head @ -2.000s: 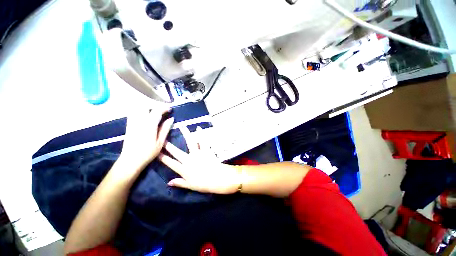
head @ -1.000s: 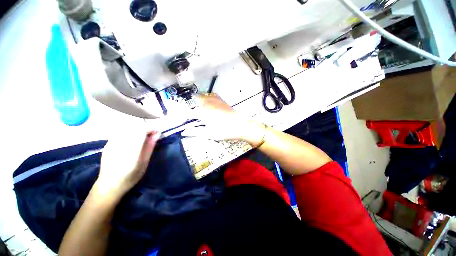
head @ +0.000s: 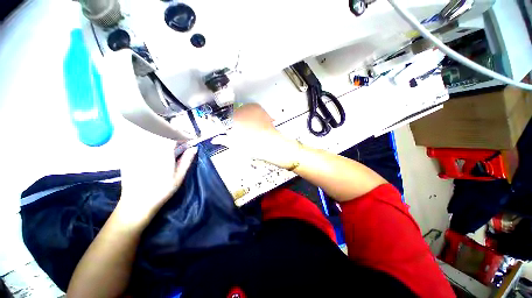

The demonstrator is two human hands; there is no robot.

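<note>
A dark navy garment panel [head: 195,204] with a pale stripe [head: 70,191] lies on the white table and hangs over its front edge. My left hand [head: 153,169] holds the panel's edge left of the needle area, thumb and fingers pinching the cloth. My right hand [head: 256,137] is at the cloth's right end, just in front of the presser foot [head: 217,110], fingers on the edge of the cloth; bright glare blurs its fingertips. The needle itself is not clearly visible. The white sewing machine head [head: 256,35] stands above both hands.
Black-handled shears [head: 324,110] lie right of my right hand. A light-blue rounded object [head: 87,93] is at the left. A white cable [head: 434,43] crosses the upper right. Below the table are a blue-rimmed bin [head: 398,163], a cardboard box [head: 466,119] and a red stool or crate [head: 469,163].
My right hand has moved from the cloth near my left hand up to the presser foot area. The striped edge has turned up between my hands, and the cloth near my left hand is more bunched.
</note>
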